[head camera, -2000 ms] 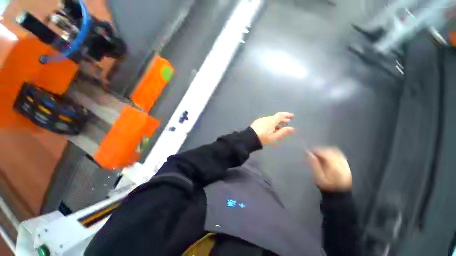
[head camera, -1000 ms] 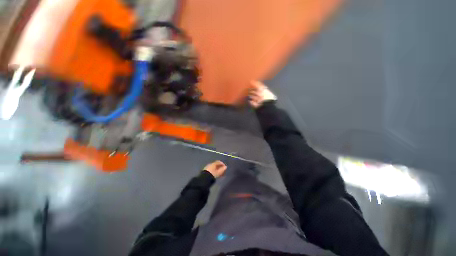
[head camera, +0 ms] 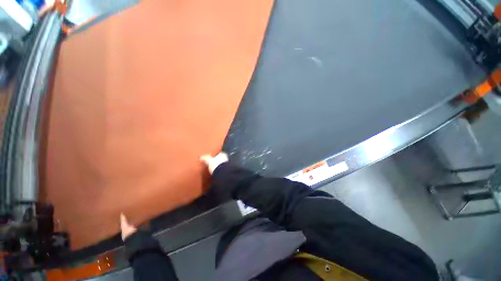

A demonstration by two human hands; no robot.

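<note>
The orange-brown sheet point(head camera: 148, 99) lies flat on the black cutting bed point(head camera: 340, 71), covering its left part. My right hand point(head camera: 214, 162) is at the sheet's near right corner, with fingers on its edge; whether it pinches the material cannot be told. My left hand point(head camera: 127, 226) is at the sheet's near edge, further left, small and blurred. Its fingers point forward over the sheet, and its grip cannot be made out. Both hands are bare, with black sleeves.
A brushed-steel end cover plate point(head camera: 379, 140) with warning labels point(head camera: 318, 174) runs along the near edge. A long gantry beam point(head camera: 27, 126) stands at the left, with black machinery at its near end. More machine parts are at the upper right. A metal frame point(head camera: 467, 192) stands on the floor at the right.
The view has swung to the sheet on the bed, and the orange cutting head no longer shows. Both hands are now at the sheet's near edge.
</note>
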